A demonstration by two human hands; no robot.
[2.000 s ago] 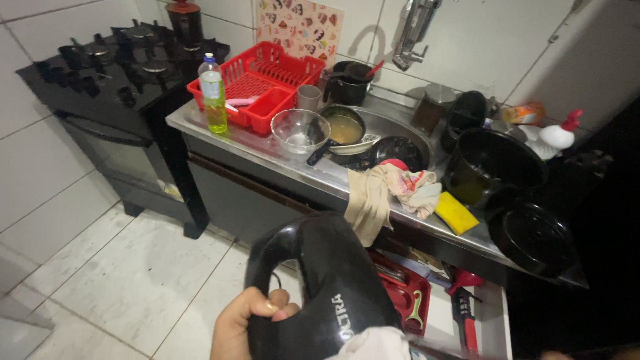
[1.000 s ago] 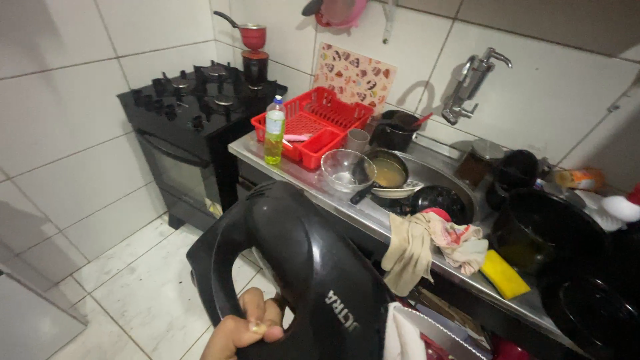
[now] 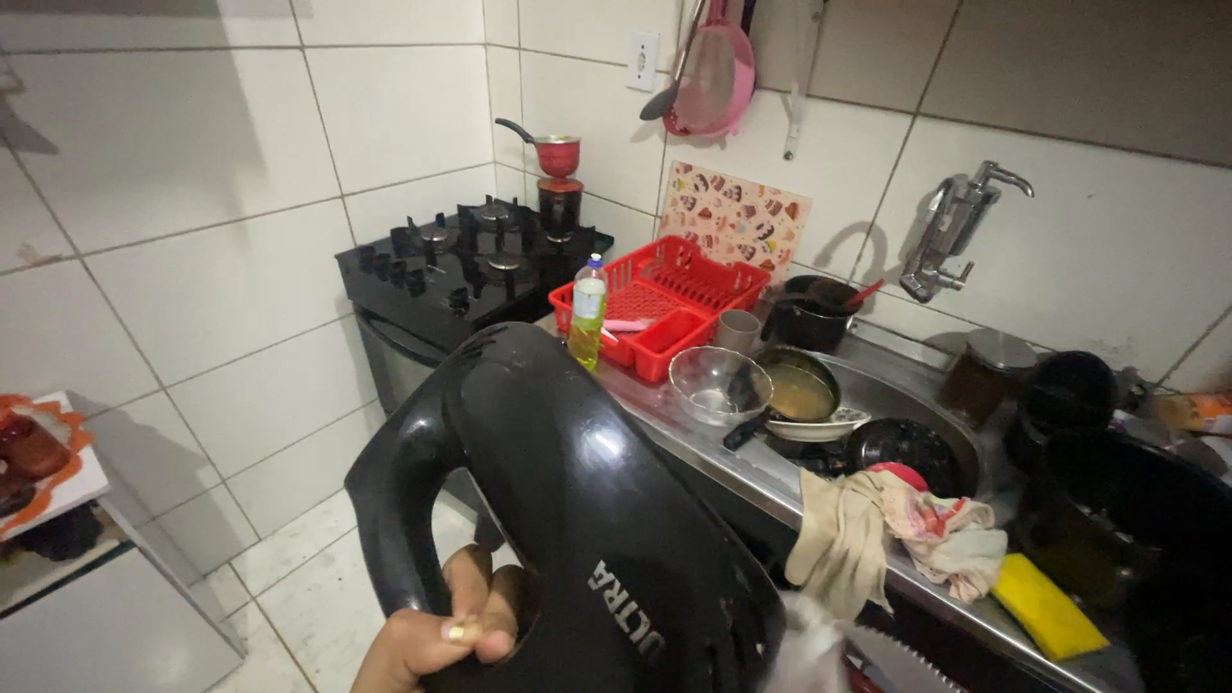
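Observation:
In the lower middle, my left hand (image 3: pixel 452 616) grips the handle of a black electric hand mixer (image 3: pixel 616 500), fingers through the handle's opening. Pale lettering marks the mixer's side. A blurred whitish cloth (image 3: pixel 808 640) touches or lies close to the mixer's lower right end; what holds it is hidden. My right hand does not show. Beside the cloth, at the bottom edge, is a grey serrated edge (image 3: pixel 900 659) of something I cannot identify.
A steel sink (image 3: pixel 948 423) holds dirty pans, with a glass bowl (image 3: pixel 720 385), red dish rack (image 3: pixel 664 289) and soap bottle (image 3: pixel 588 313) to its left. Rags (image 3: pixel 847 539) and a yellow sponge (image 3: pixel 1049 606) lie at the counter edge. A black stove (image 3: pixel 472 260) stands in the corner.
The view has swung up and left. The mixer, still in my left hand, now hides more of the counter front, and the open drawer seen earlier is largely out of sight.

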